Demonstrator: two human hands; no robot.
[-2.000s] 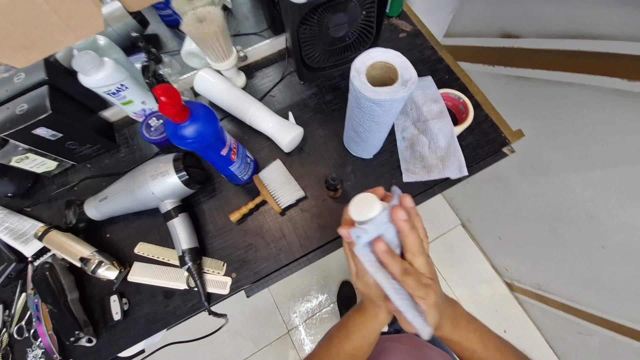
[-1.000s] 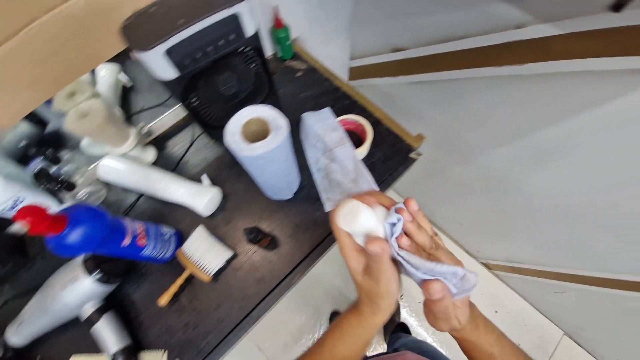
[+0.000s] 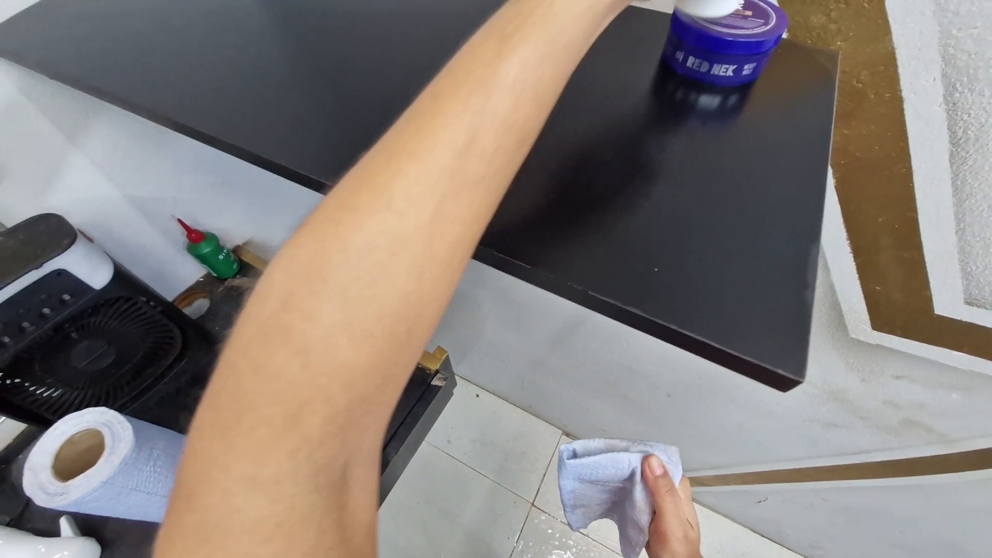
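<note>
My left forearm crosses the view from the bottom left up to the top edge, where the frame cuts off my left hand; its hold cannot be seen. Close to where it leaves, a white rounded object (image 3: 707, 6), partly cut off, is at the lid of a blue-purple round jar (image 3: 721, 50) on the black shelf. At the lower right, my right hand (image 3: 673, 515) grips a folded light-blue paper towel (image 3: 612, 480) between thumb and fingers, over the tiled floor.
The black shelf (image 3: 682, 232) spans the upper view, its corner at the right. Lower left, on a dark counter, stand a black and white fan unit (image 3: 93, 349), a paper towel roll (image 3: 97, 465) and a green bottle with a red nozzle (image 3: 213, 252). A white object (image 3: 46, 542) lies below.
My hands, together around a white container and the towel before, are now apart. My left arm has reached up and away; the towel stays in my right hand. The view has swung to the shelf.
</note>
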